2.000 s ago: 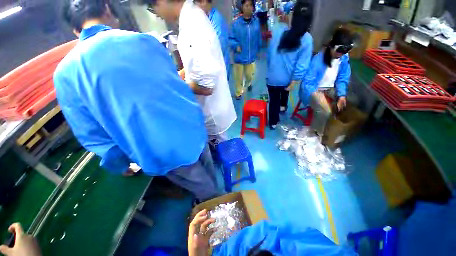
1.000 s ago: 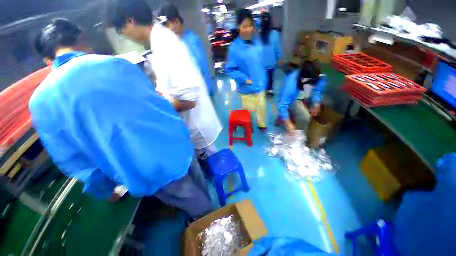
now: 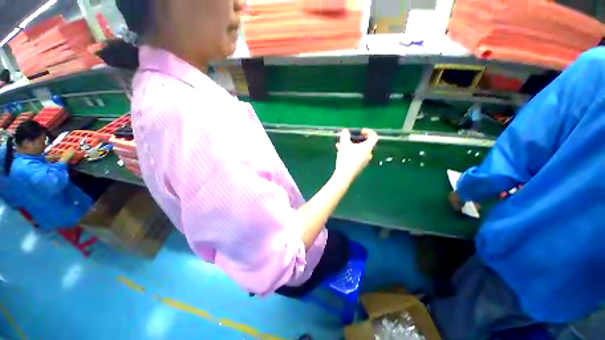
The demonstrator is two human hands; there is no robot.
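Observation:
Neither of my hands is in view. Nearest in front, a person in a pink striped shirt (image 3: 212, 172) stands by the long green bench (image 3: 398, 192). That person's raised hand holds a small dark device (image 3: 357, 138) between thumb and fingers, above the bench. Several tiny pale bits lie on the green top to its right. An open cardboard carton (image 3: 375, 307) with clear or whitish plastic inside is on the floor at the bottom, cut off by the edge.
A person in blue (image 3: 550, 192) leans over the bench at right, a hand at a white flat item (image 3: 470, 207). A blue stool (image 3: 348, 275) is behind the pink-shirted person. Orange-red tray stacks (image 3: 302, 30) fill the shelf. Another person in blue (image 3: 43, 174) sits at far left.
The view has swung left from the aisle to the bench. The pink-shirted person now fills the middle; the person in blue and the carton have shifted right.

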